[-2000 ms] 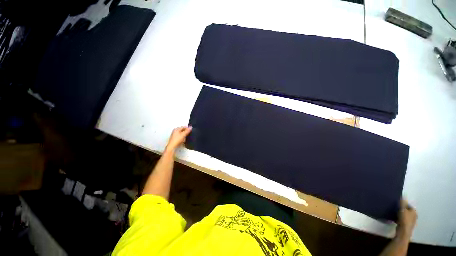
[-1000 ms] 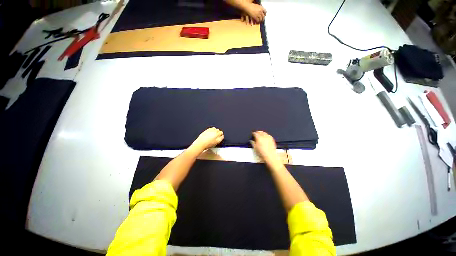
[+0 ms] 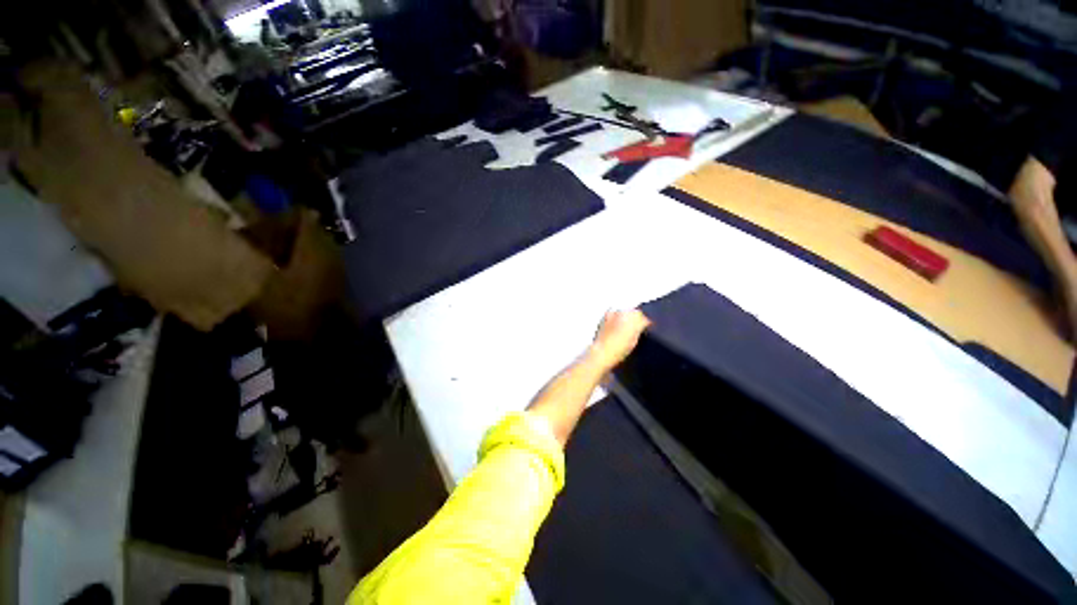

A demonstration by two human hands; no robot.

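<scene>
My left hand (image 3: 620, 337) is closed on the left near corner of a dark cut panel (image 3: 815, 473) at the far stack. The panel's near side is raised and hangs like a dark wall. The far stack's top (image 3: 756, 355) lies beyond; how many layers are lifted cannot be told. The near dark panel (image 3: 626, 508) lies flat beside my left forearm, partly hidden by the sleeve. My right hand is out of the picture.
A tan pattern strip (image 3: 827, 236) with a red block (image 3: 907, 252) lies across the table, near another person's hand (image 3: 1033, 189). Dark fabric (image 3: 461, 225) covers the table's left part. Red scraps (image 3: 656, 149) lie behind.
The view has swung left. My left hand has moved from the far stack's near edge to its left corner, and the panel edge has risen. My right hand has left the view.
</scene>
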